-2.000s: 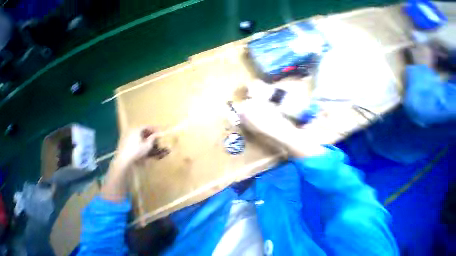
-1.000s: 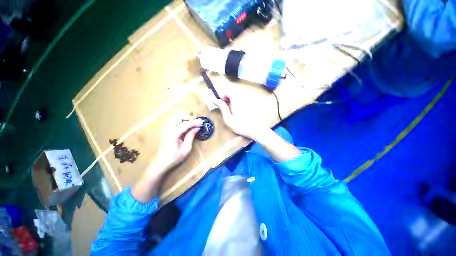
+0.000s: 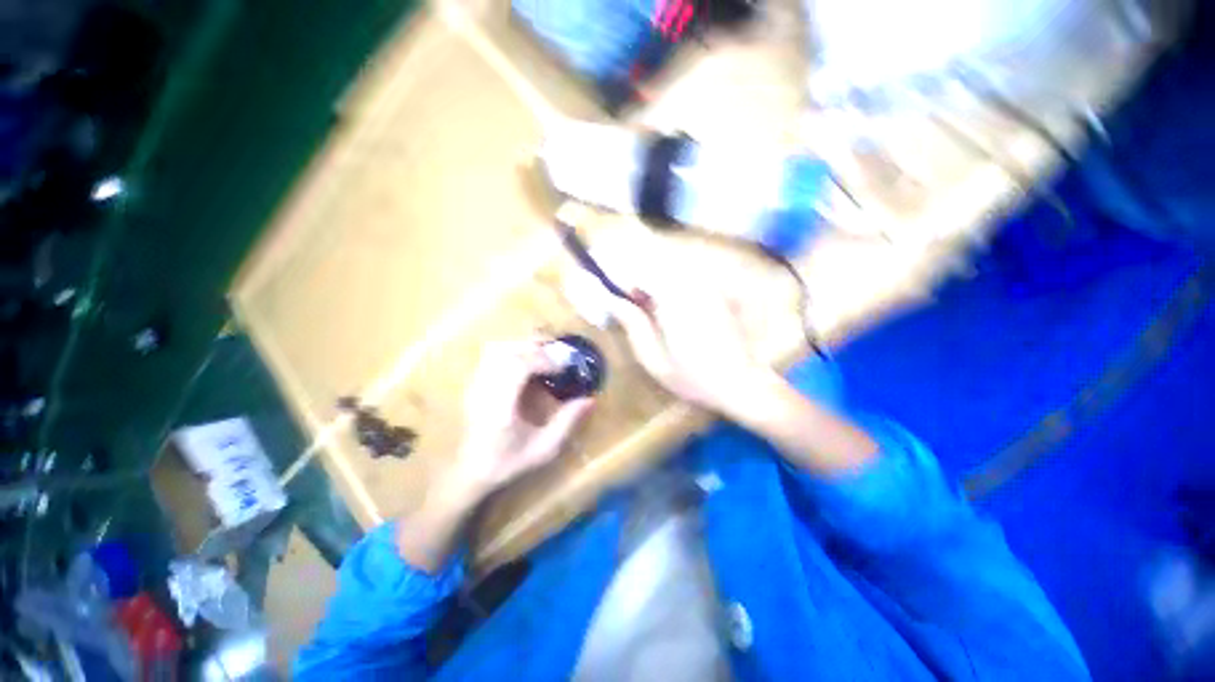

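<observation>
A round black unit (image 3: 573, 366) with a shiny inside lies low over the brown board. My left hand (image 3: 513, 416) holds its near left side between thumb and fingers. My right hand (image 3: 677, 340) is to its right, fingers closed around the lower end of a thin black tool (image 3: 594, 264) that points up and left. A white cylinder (image 3: 594, 168) with a black band and blue end lies beyond my right hand. Small dark parts (image 3: 379, 429) lie in a heap left of my left hand. The picture is blurred.
A dark box with blue film (image 3: 586, 32) and red marks is at the top, beside a bright clear sheet (image 3: 919, 47). A cable runs from the cylinder's blue end. A small carton (image 3: 224, 482) stands at the lower left. The green conveyor (image 3: 253, 133) is beyond the board.
My left hand has left the dark heap and now holds the round unit. My right hand now holds the black tool. Since one second ago the view has shifted and blurred.
</observation>
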